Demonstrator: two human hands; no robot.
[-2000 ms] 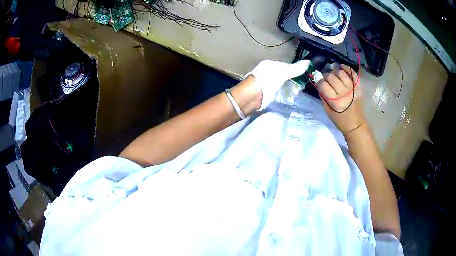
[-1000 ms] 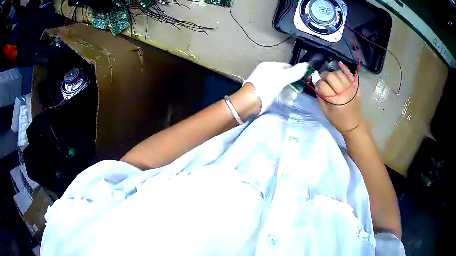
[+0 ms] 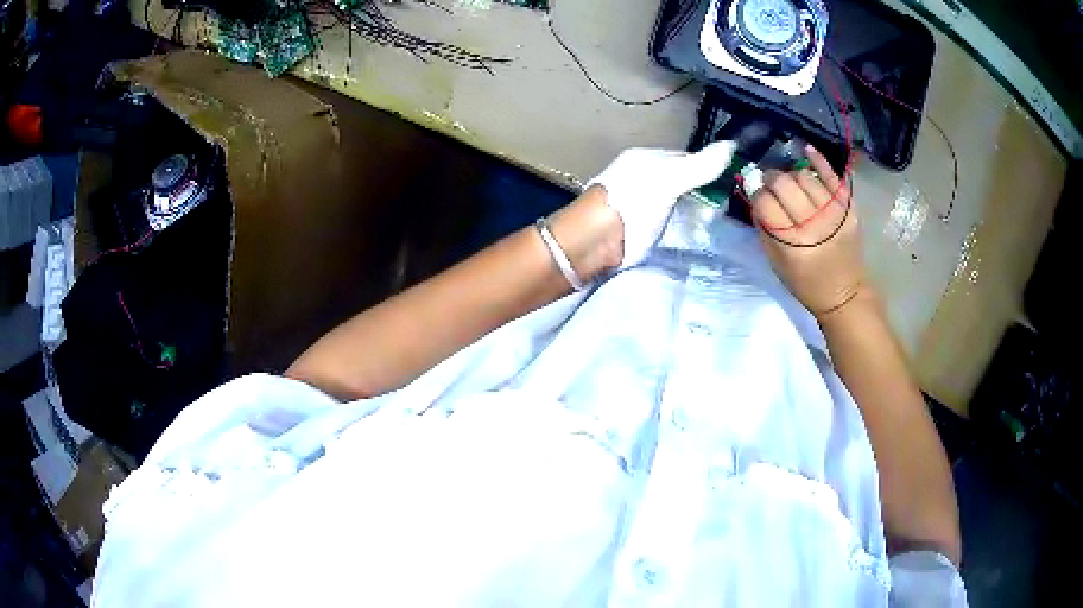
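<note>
My left hand [image 3: 659,196], in a white glove, grips a green circuit board [image 3: 715,190], mostly hidden by the glove. My bare right hand [image 3: 808,220] is close beside it with curled fingers, a whitish fingertip against the board and red and black wires [image 3: 812,242] looping over it. What it pinches is too small to tell. Both hands are over the smaller black rear housing [image 3: 713,116]. Beyond it lies the larger black front housing [image 3: 897,101] with a round silver-grey loudspeaker [image 3: 766,30] in a square metal frame.
A pile of green boards [image 3: 264,42] with dark wires lies at the bench's far left. A loose black wire [image 3: 594,86] runs to the housings. The conveyor's pale rail [image 3: 1004,71] curves past at the upper right. A cardboard box [image 3: 178,89] with black speaker units stands at left.
The board shows less between my hands than before, and a small green part now shows at my right fingertips. The hands have otherwise barely moved. The front housing shifted slightly in view.
</note>
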